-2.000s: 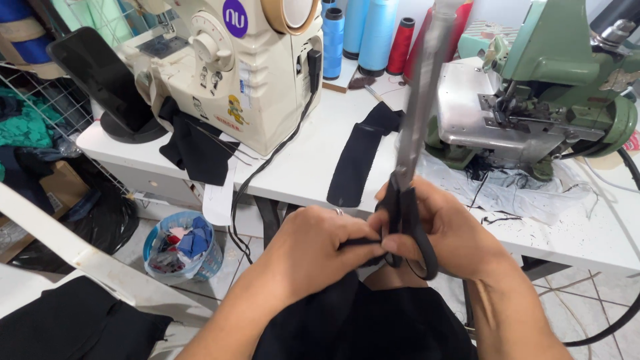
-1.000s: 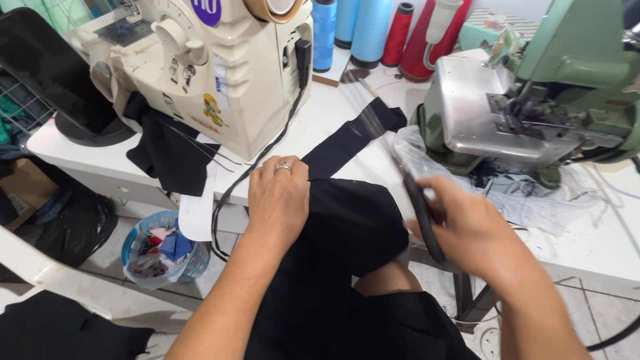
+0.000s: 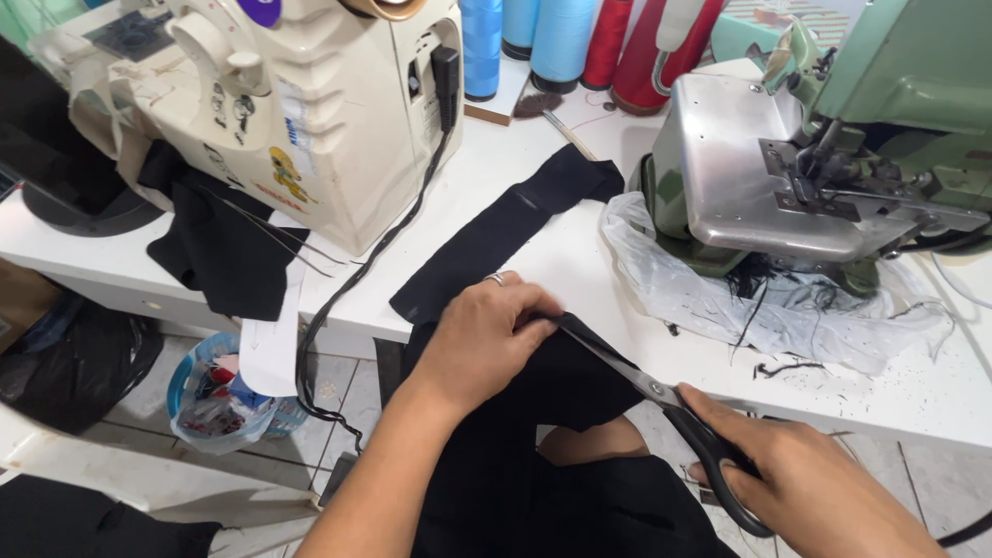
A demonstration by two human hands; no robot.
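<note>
My left hand (image 3: 484, 345), with a ring on one finger, pinches the upper edge of a black fabric piece (image 3: 558, 387) near the front edge of the white table. In my right hand (image 3: 783, 465) is a pair of black-handled scissors (image 3: 659, 390). Their blades lie along the fabric's edge and point toward my left fingertips; part of the blades is hidden by cloth. Just beyond my left hand, a long black fabric strip (image 3: 488, 232) rests on the table.
A cream Singer sewing machine (image 3: 341, 116) with a black cord (image 3: 372, 256) stands left. At right is a green overlock machine (image 3: 759, 170) over a plastic bag (image 3: 659, 287). Thread cones (image 3: 558, 46) stand behind. A scrap basket (image 3: 182, 387) sits below on the floor.
The scissors, upright two seconds ago, now lie low at the fabric's edge. My left hand has moved from the cloth's upper left to its edge by the blades. The view has shifted closer.
</note>
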